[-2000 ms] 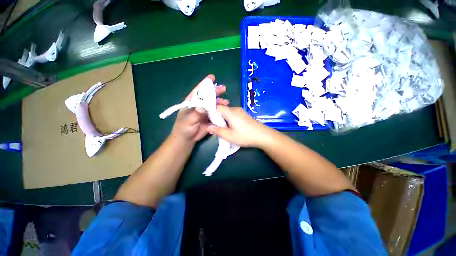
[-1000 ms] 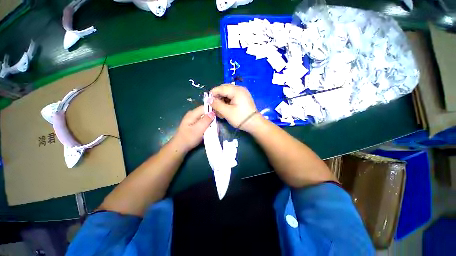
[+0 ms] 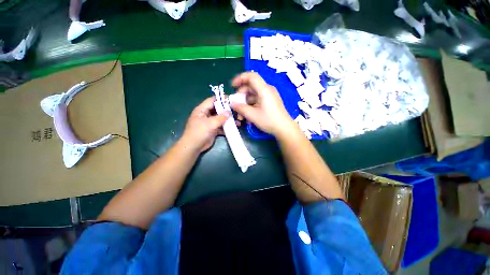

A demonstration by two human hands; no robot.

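A white cat-ear headband (image 3: 237, 144) is held over the dark green bench, its narrow ends pointing away from me and its other end toward me. My left hand (image 3: 204, 124) grips it near the narrow ends. My right hand (image 3: 261, 105) is just right of those ends, with a small white piece (image 3: 237, 99) between thumb and fingers, at the band's side. Whether the piece touches the band is hard to tell. Flat white pieces (image 3: 290, 60) lie in the blue tray (image 3: 260, 71), partly under a clear plastic bag (image 3: 376, 86) full of more pieces.
A sample headband (image 3: 63, 124) lies on a cardboard sheet (image 3: 102, 177) at left. Several headbands (image 3: 177, 7) rest on the far conveyor beyond the bright green strip (image 3: 177, 54). Cardboard pieces (image 3: 462, 99) are at right. An open carton (image 3: 379, 215) and blue bin (image 3: 422, 223) stand below right.
The right hand has moved from the band's ends to their right side and now shows a white piece. The band's lower part has swung right. The conveyor headbands have shifted in view.
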